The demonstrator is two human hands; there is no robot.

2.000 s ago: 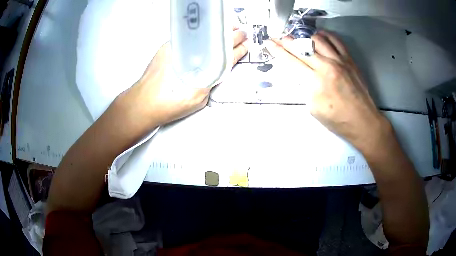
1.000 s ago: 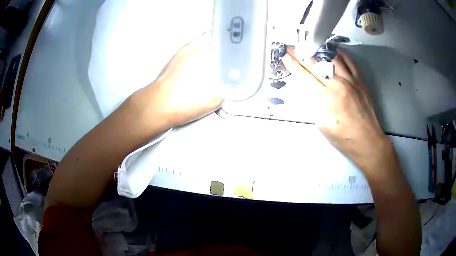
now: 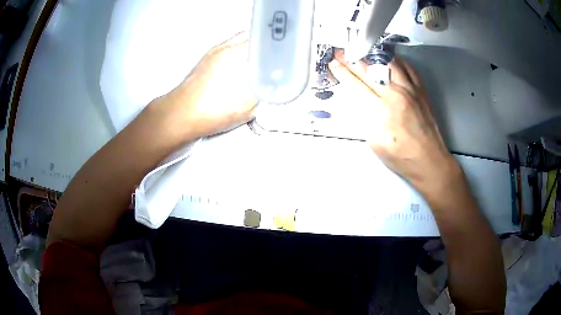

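The white fabric [image 3: 144,55] is overexposed and spreads left of the machine; a folded end [image 3: 154,200] hangs over the table's front edge. My left hand [image 3: 215,92] lies flat over the fabric, its fingers hidden behind the lamp [image 3: 280,55]. My right hand [image 3: 400,117] is right of the presser foot [image 3: 325,58], its index fingertip close beside it. Its other fingers pass behind the dark metal cluster [image 3: 379,58]. Glare hides whether it grips anything. The throat plate [image 3: 314,123] shows dark oval marks below the foot.
The machine head's cream ribbed knob [image 3: 433,18] is at the upper right. Dark snips [image 3: 536,178] and thin blue and orange sticks [image 3: 515,191] lie at the right edge. Brown and yellow stickers [image 3: 285,219] sit on the table's front edge. Pale cloth [image 3: 129,264] is below left.
The camera view has shifted, bringing the knob into view. Left fingertips that showed beside the lamp two seconds ago are now hidden behind it. Both hands stay close to the foot.
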